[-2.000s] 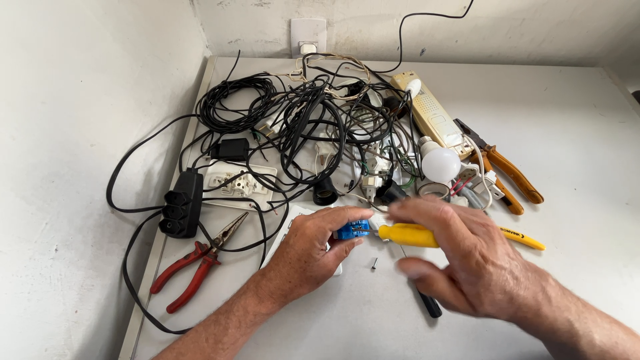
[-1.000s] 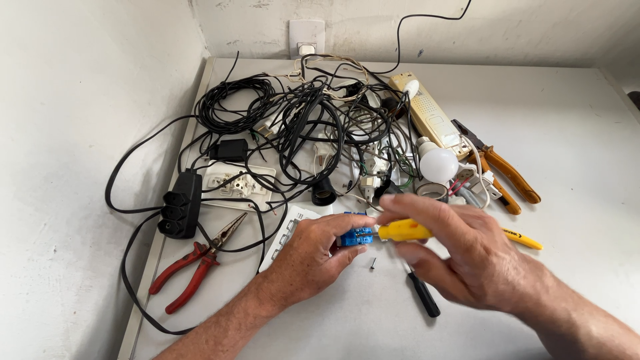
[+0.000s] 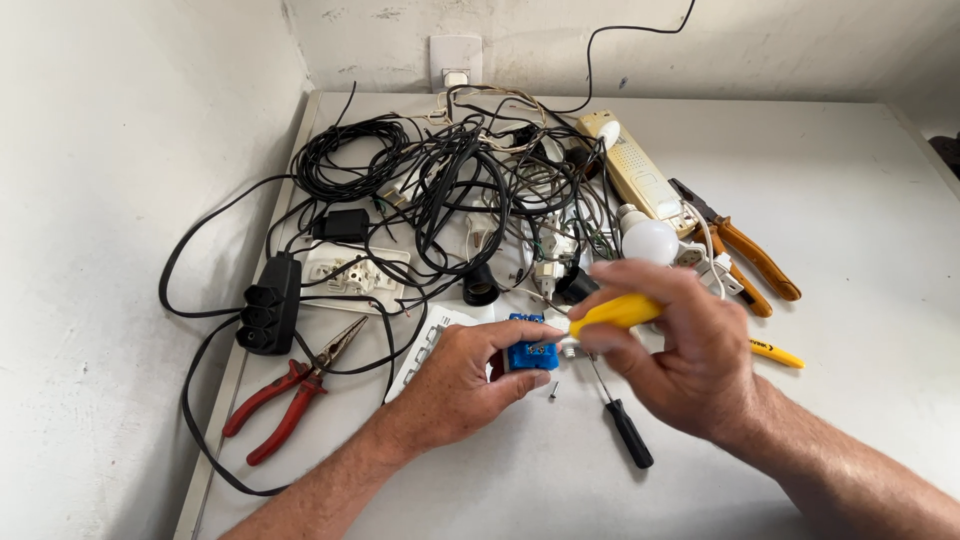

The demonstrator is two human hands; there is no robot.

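Between the thumb and fingers of my left hand (image 3: 469, 371) is a small blue electrical module (image 3: 532, 354) with brass-coloured screw terminals. My right hand (image 3: 675, 345), partly blurred, grips the yellow handle of a screwdriver (image 3: 619, 313). Its tip points left at the module's right side; whether it touches a screw I cannot tell. A small loose screw (image 3: 554, 390) lies just below the module. Beside it, under my right hand, rests a thin screwdriver with a black handle (image 3: 630, 435). A white plate with slots (image 3: 427, 349) lies partly behind my left hand.
Tangled black cables (image 3: 465, 187) cover the back of the table. Red-handled long-nose pliers (image 3: 300, 397) and a black socket block (image 3: 268, 307) lie left. On the right are orange-handled pliers (image 3: 750, 259), a white bulb (image 3: 649, 238), a beige handset (image 3: 637, 172) and a yellow tool (image 3: 780, 352).
The yellow screwdriver has tilted, its handle end now higher, and my right hand has turned with it. My left hand keeps hold of the blue module in nearly the same place.
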